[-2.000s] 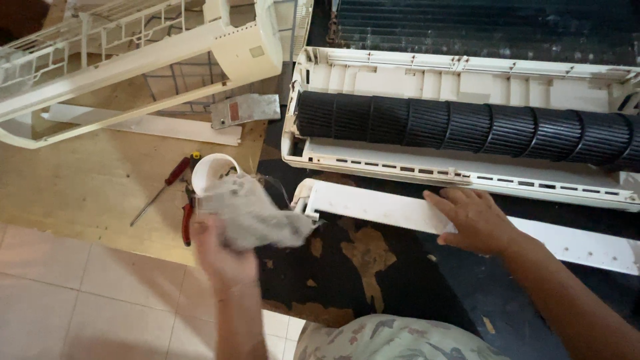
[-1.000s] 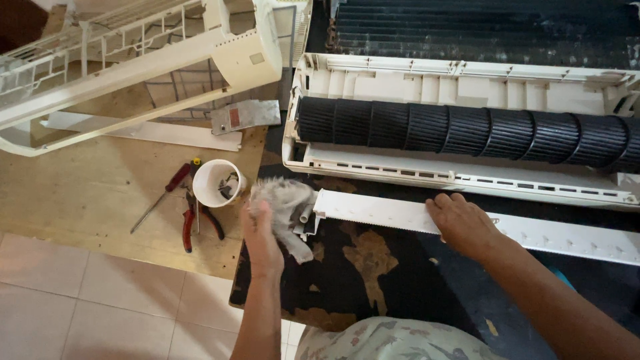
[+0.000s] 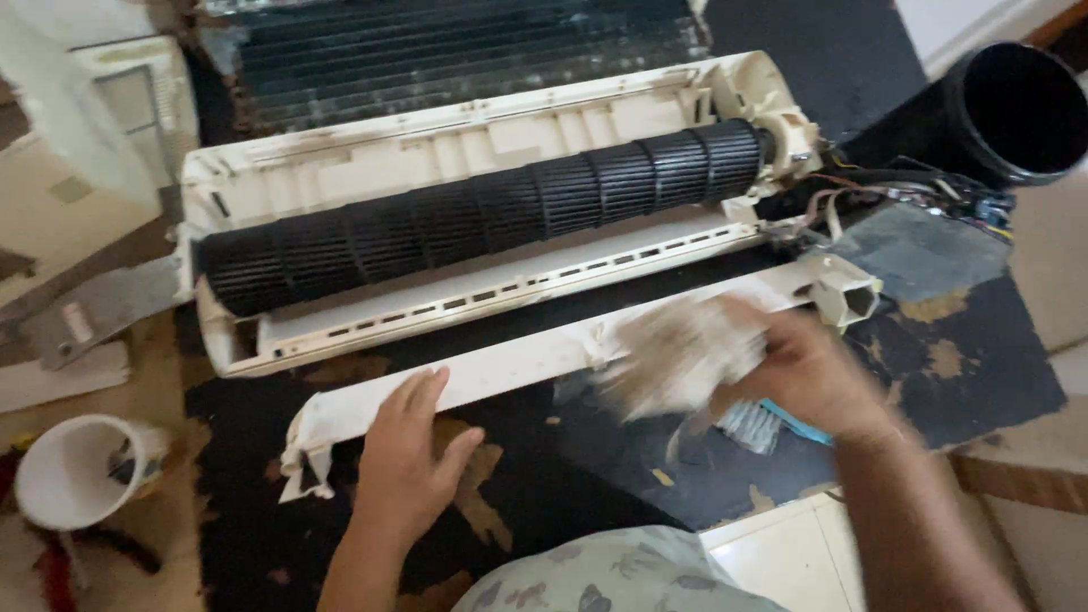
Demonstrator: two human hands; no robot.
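Observation:
A long white plastic strip (image 3: 510,365) of an air conditioner lies slantwise on the dark, worn tabletop. On its left part rests my left hand (image 3: 412,450), fingers on the strip and thumb apart. My right hand (image 3: 799,365), blurred, grips a greyish dirty cloth (image 3: 680,353) over the strip's right half. Behind the strip sits the cream air conditioner housing (image 3: 493,297) with its black cylindrical blower fan (image 3: 510,208) inside. A hollow white end piece (image 3: 846,293) is at the strip's right end.
At lower left stand a white cup (image 3: 76,472) with small parts and red-handled pliers (image 3: 55,565). A metal plate (image 3: 110,310) lies left of the housing. Wires (image 3: 926,187) and a black cylindrical container (image 3: 977,119) are at right, a finned coil (image 3: 467,55) behind.
The cloth was in my left hand at the strip's left end; now my right hand holds it farther right. My left hand is on the strip instead. The view has shifted right.

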